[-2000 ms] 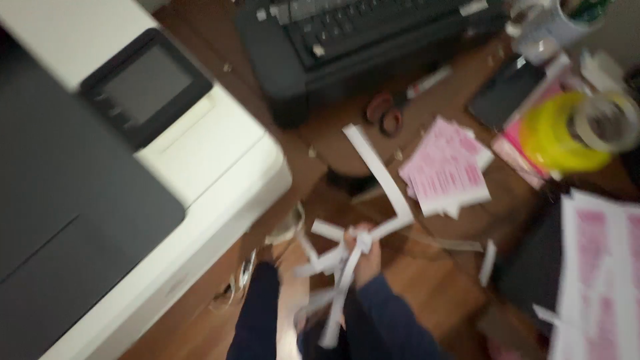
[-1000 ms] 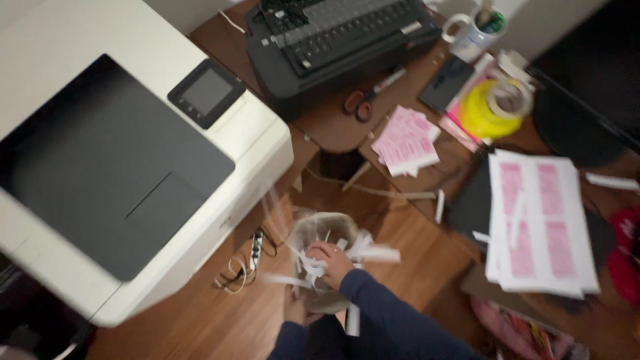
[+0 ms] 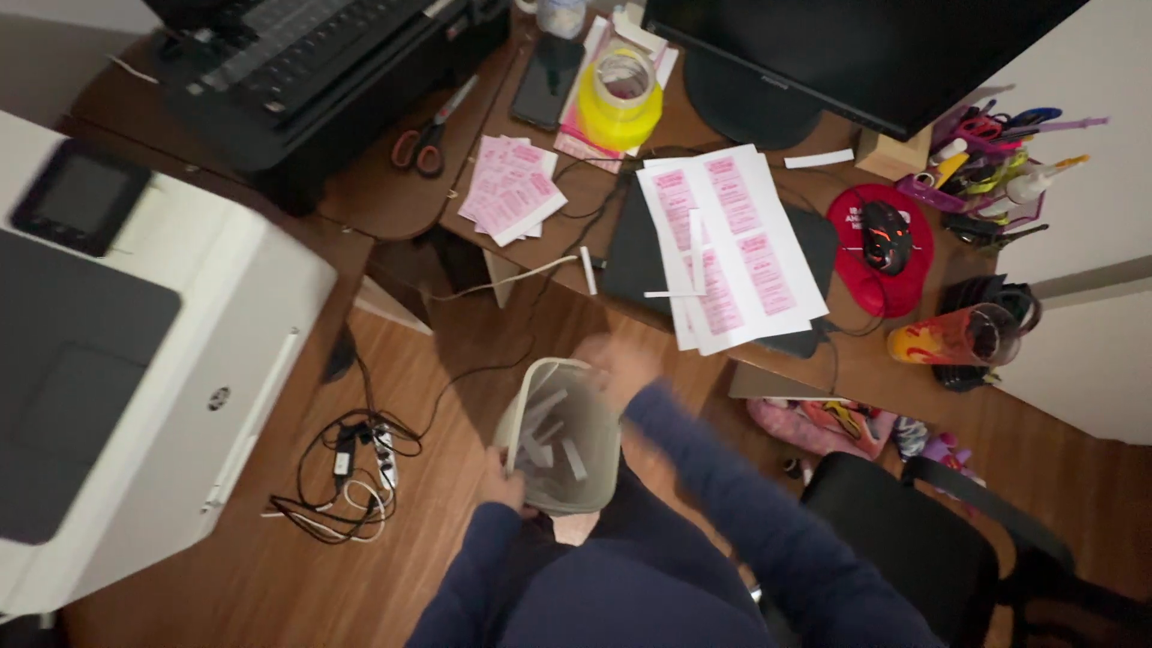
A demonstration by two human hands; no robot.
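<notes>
A light plastic waste bin [image 3: 589, 441] stands in front of me, with white paper strips [image 3: 538, 445] inside. My left hand [image 3: 502, 481] grips its left rim. Blurred by motion, my right hand [image 3: 621, 360] is at the bin's upper right edge; its fingers and anything in them cannot be made out. On the desk above lie printed pink-and-white sheets [image 3: 765, 274] with thin paper strips [image 3: 696, 252] on top. A pile of cut pink cards [image 3: 511, 187] lies left of them, and scissors [image 3: 432, 135] with red and black handles lie farther left.
A white printer [image 3: 261, 270] fills the left side. Cables and a power strip [image 3: 385, 454] lie on the floor. On the desk are a yellow tape roll [image 3: 619, 112], a phone [image 3: 547, 81], a monitor [image 3: 846, 54], a mouse [image 3: 886, 236] and a cup [image 3: 954, 335]. A black chair [image 3: 900, 522] stands lower right.
The paper strips held in my hands earlier are gone from them, and strips now lie in the bin. My right hand has moved off to the bin's upper right edge. The view has shifted right.
</notes>
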